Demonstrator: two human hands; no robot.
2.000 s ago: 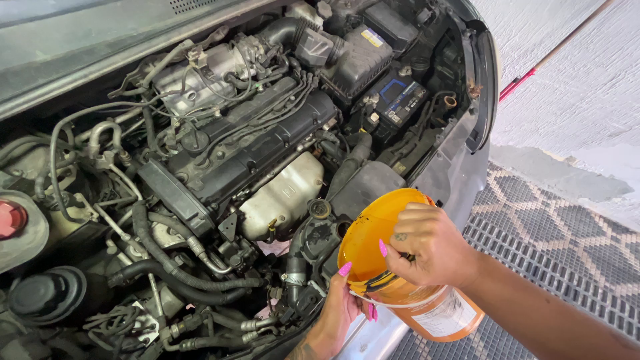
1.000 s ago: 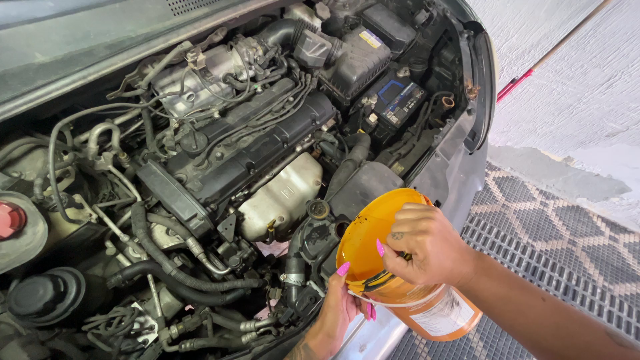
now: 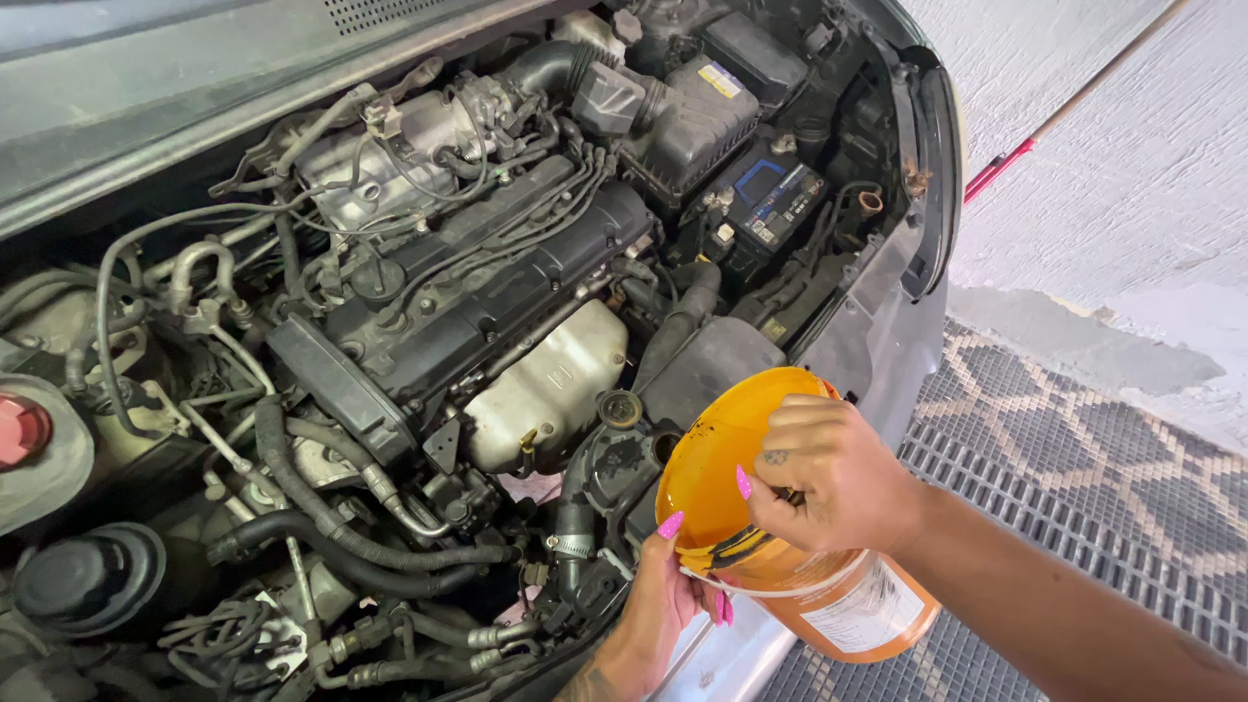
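An orange plastic bucket (image 3: 726, 448) with a pale label and a wire handle tilts over the front edge of the car's engine bay, its mouth facing up and left. My left hand (image 3: 663, 600) grips the bucket's lower rim, thumb over the edge. My right hand (image 3: 838, 478) is closed at the bucket's mouth on its right side; whatever its fingers hold is mostly hidden. Just left of the rim are an open round filler neck (image 3: 667, 447) and a round metal cap (image 3: 620, 409). The bucket's bottom interior is hidden.
Behind lie the black engine cover (image 3: 497, 292), a metal heat shield (image 3: 556, 385), the battery (image 3: 765, 200) and the air filter box (image 3: 697, 122). Hoses (image 3: 341, 526) fill the left side. A patterned mat (image 3: 1053, 439) and a pole with a red end (image 3: 999, 168) lie at right.
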